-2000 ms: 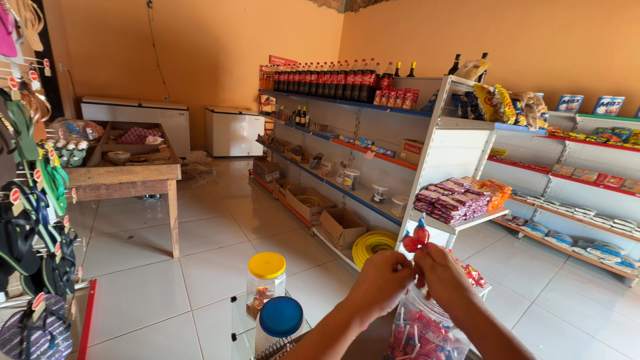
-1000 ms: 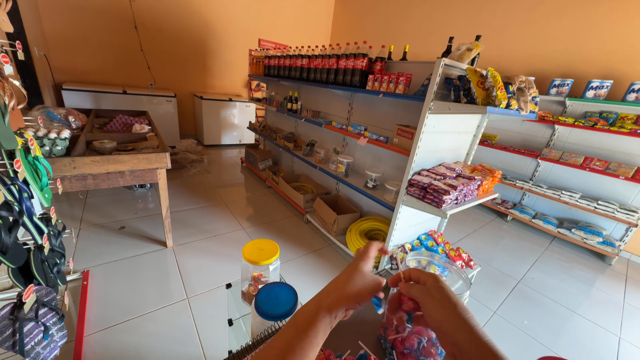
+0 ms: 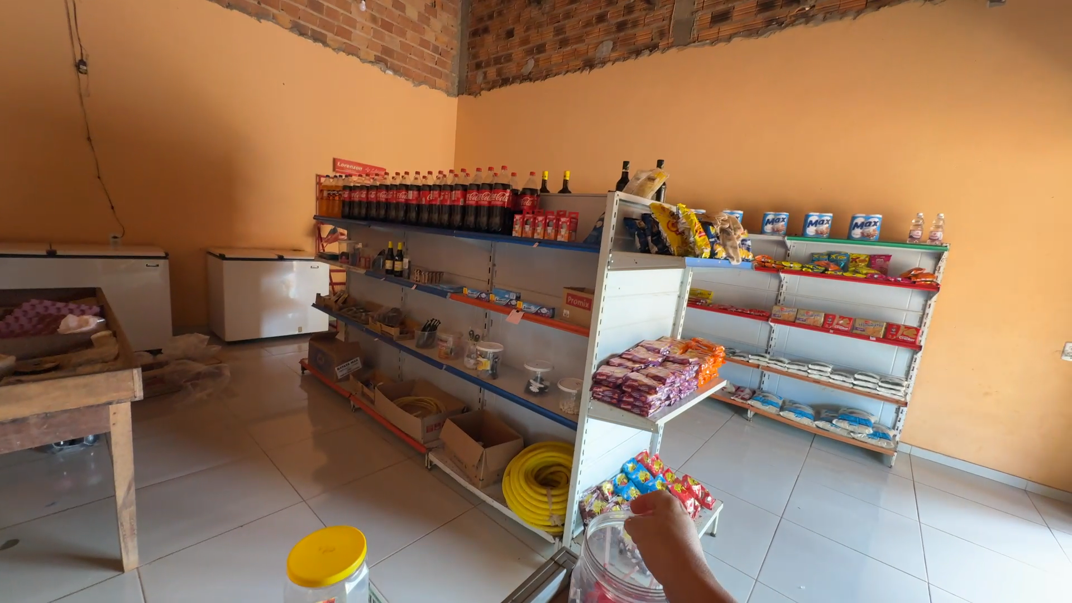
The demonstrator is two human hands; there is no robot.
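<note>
My right hand (image 3: pixel 662 529) is at the rim of a clear plastic jar (image 3: pixel 605 548) at the bottom centre, its fingers curled; whether they grip the rim or something inside cannot be told. Red items show low inside the jar, which the frame's edge cuts off. My left hand is out of view. Left of the open-topped jar stands another clear jar with a yellow lid (image 3: pixel 327 556).
Behind the jars, a metal shelf unit holds cola bottles (image 3: pixel 477 201), purple packets (image 3: pixel 641 377), cardboard boxes (image 3: pixel 481 448) and a coiled yellow hose (image 3: pixel 538 486). A wooden table (image 3: pixel 126 486) stands left, near white chest freezers (image 3: pixel 266 295).
My left hand has left the view; both hands were together over the jar before. The view has tilted up, and the blue-lidded jar is no longer seen.
</note>
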